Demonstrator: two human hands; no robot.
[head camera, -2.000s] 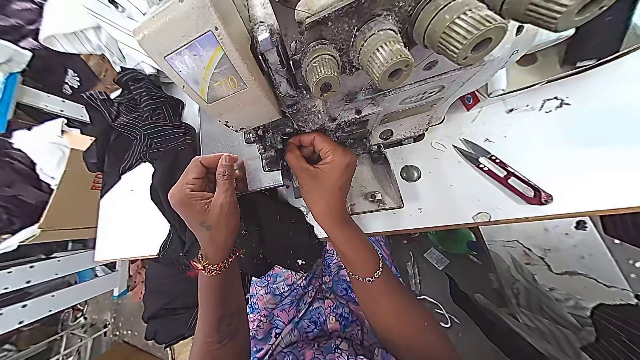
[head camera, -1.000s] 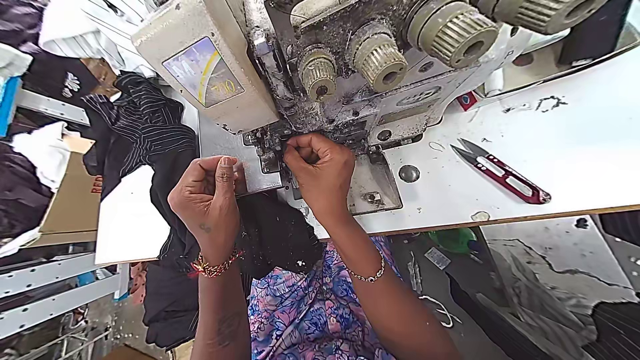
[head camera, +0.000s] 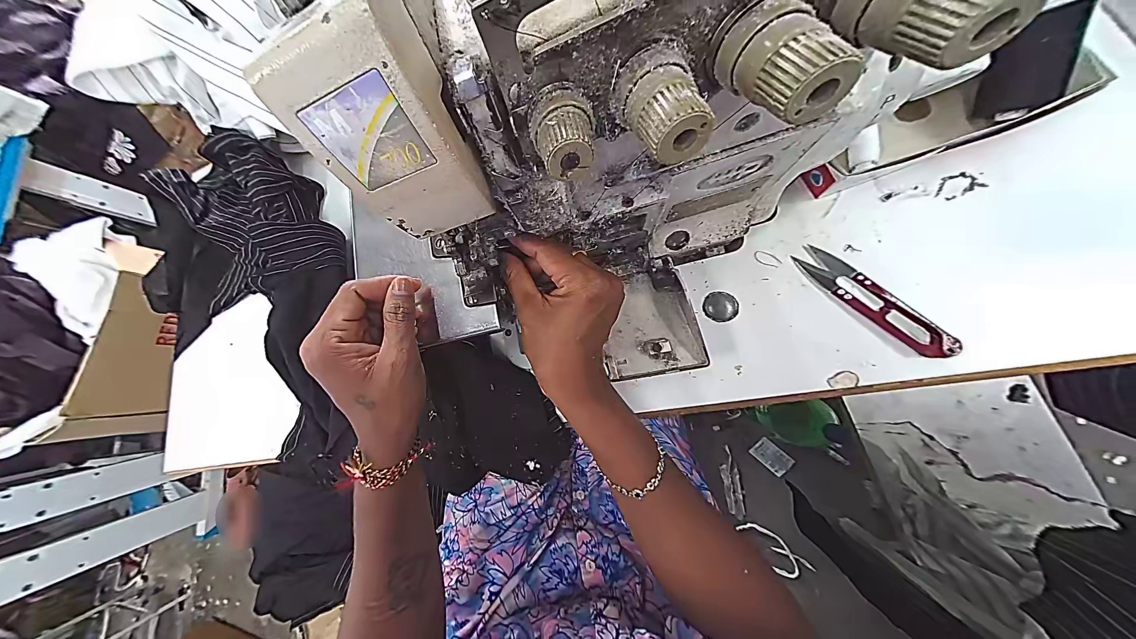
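A lint-covered overlock sewing machine (head camera: 586, 195) with ribbed tension knobs (head camera: 666, 111) stands on a white table. My right hand (head camera: 568, 311) reaches into its looper area, thumb and index fingertips close together among the metal parts; whether they pinch something is hidden. My left hand (head camera: 373, 342) is raised over the edge of the metal plate (head camera: 399, 257), thumb pressed against the curled index finger. Any thread between those fingers is too fine to make out. Black fabric (head camera: 497, 417) hangs below both hands, over the lap.
Red-handled thread snips (head camera: 879, 302) lie on the white tabletop (head camera: 1003, 266) to the right, near a round black disc (head camera: 720, 306). Black pinstriped cloth (head camera: 266, 222) is heaped at the left, beside a cardboard box (head camera: 124, 355) and perforated metal rails (head camera: 98, 515).
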